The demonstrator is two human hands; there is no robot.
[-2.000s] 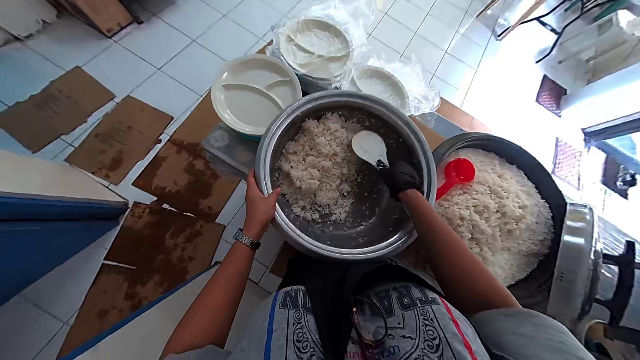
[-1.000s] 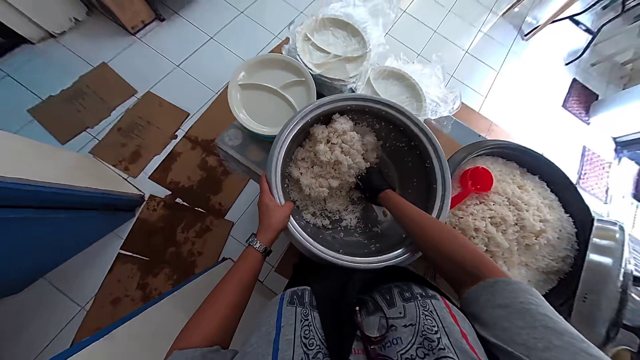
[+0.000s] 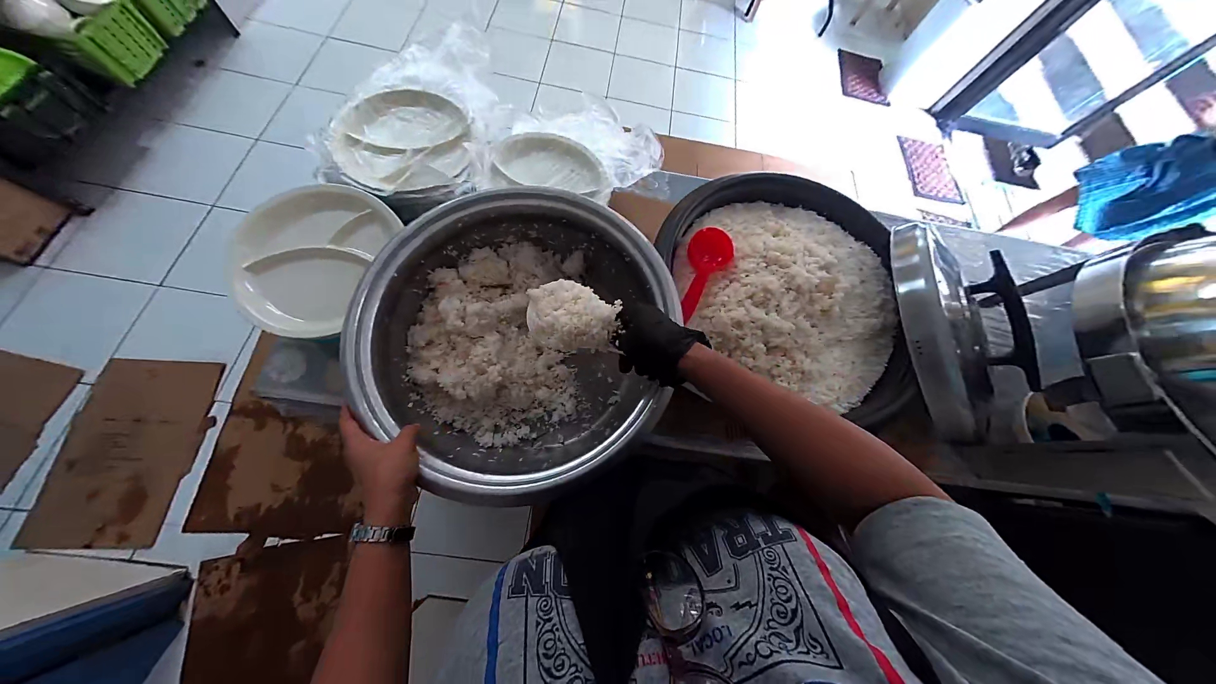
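Note:
My left hand [image 3: 382, 465], bare, grips the lower-left rim of a large metal pot [image 3: 513, 489]. Cooked rice [image 3: 484, 347] lies in the pot, mostly toward its left side. Over the pot, my right hand [image 3: 655, 344], in a black glove, holds a rice paddle whose blade is hidden under a heaped clump of rice [image 3: 570, 316]. Right of the pot stands a wide dark pan [image 3: 879, 223] full of rice [image 3: 788, 304], with a red plastic scoop [image 3: 710, 252] resting on that rice by the left edge.
A divided plate [image 3: 309, 271] sits left of the pot. Behind it are plastic-wrapped stacks of divided plates [image 3: 401, 133] and bowls or plates [image 3: 549, 163]. A metal lid [image 3: 936, 332] leans at the dark pan's right. Stained cardboard [image 3: 123, 451] covers floor tiles at left.
My right hand has risen from the rice in the pot, and a loaded paddle now shows in it. My left hand stays on the rim. The view has shifted.

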